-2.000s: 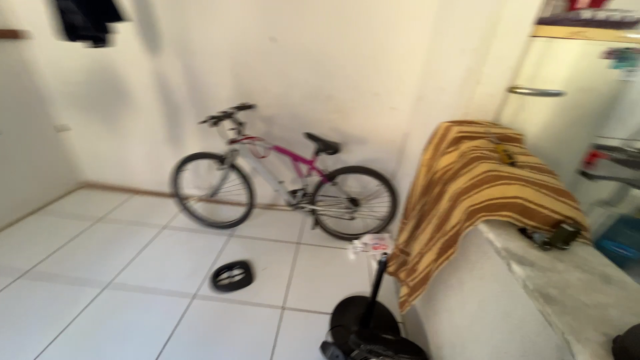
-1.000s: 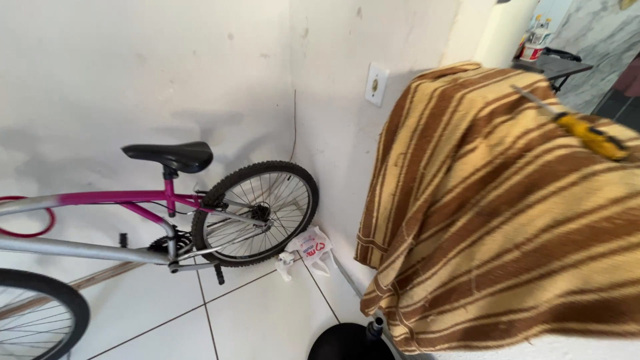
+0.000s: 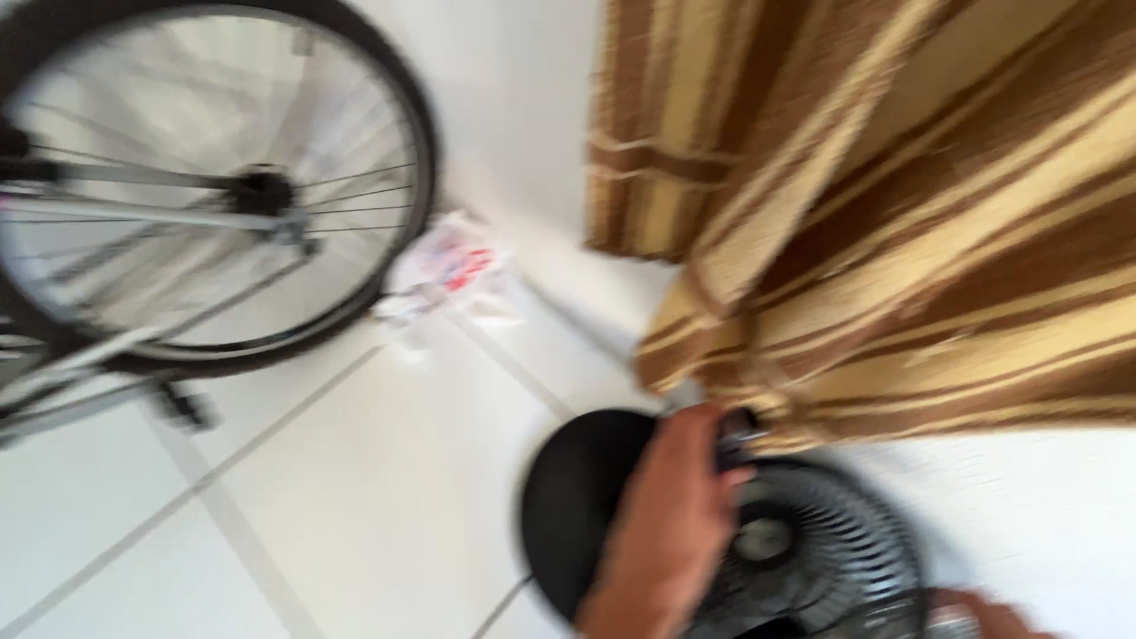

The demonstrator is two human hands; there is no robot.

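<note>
My left hand (image 3: 679, 497) is closed around the top of a dark pole that rises beside a round black base (image 3: 577, 506). At the lower right edge my right hand (image 3: 981, 617), partly cut off and blurred, is at the rim of a round black fan grille (image 3: 834, 524). The grille lies right of the base, below the hem of a brown and yellow striped cloth (image 3: 887, 222). What the right fingers do is hidden.
A bicycle's rear wheel (image 3: 417, 177) is at the upper left, its pedal (image 3: 185, 404) below. A white plastic bag with red print (image 3: 457, 266) lies on the tiled floor (image 3: 337, 479) by the wall.
Both hands have come into view, the left now on the pole, which stood untouched before. The view has moved down and closer to the floor. The fan grille has come into view.
</note>
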